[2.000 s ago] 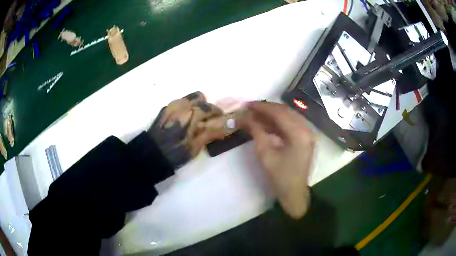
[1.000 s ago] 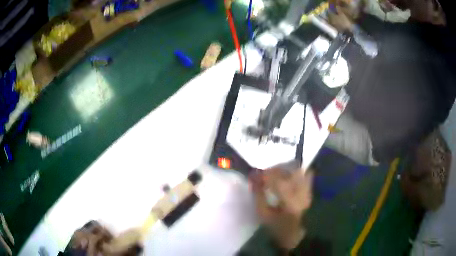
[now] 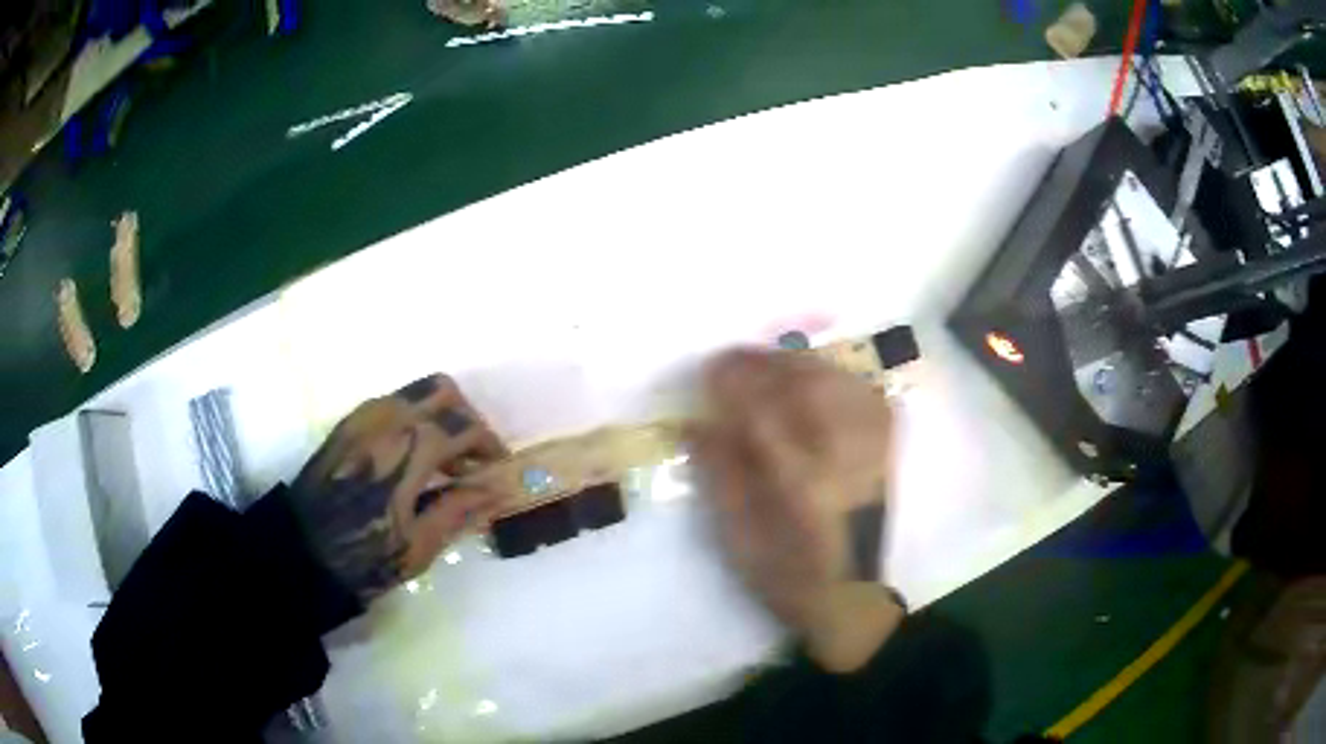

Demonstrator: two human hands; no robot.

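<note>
A tan housing (image 3: 579, 459) lies on the white top behind a dark stop bar (image 3: 559, 520), with a small silver-grey disc (image 3: 538, 477) on it. My left hand (image 3: 407, 480) is at its left end, fingertips touching it; whether they grip it is unclear. My right hand (image 3: 793, 487) is blurred and lies over the right work spot, covering most of it. What its fingers hold is hidden. Part of a second tan piece (image 3: 855, 353) shows beyond it, beside a black block (image 3: 896, 346).
A black dispenser (image 3: 1018, 276) with a glowing red switch stands at the right. Metal rods (image 3: 217, 443) and a white box (image 3: 90, 502) are at the left. Tan housings (image 3: 127, 271) and white strips (image 3: 356, 116) lie on the green belt (image 3: 582, 95) at the back.
The view has swung back from the dispenser to the two work spots. My right hand has moved from beside the dispenser to the right work spot. My left hand is at the left housing's end.
</note>
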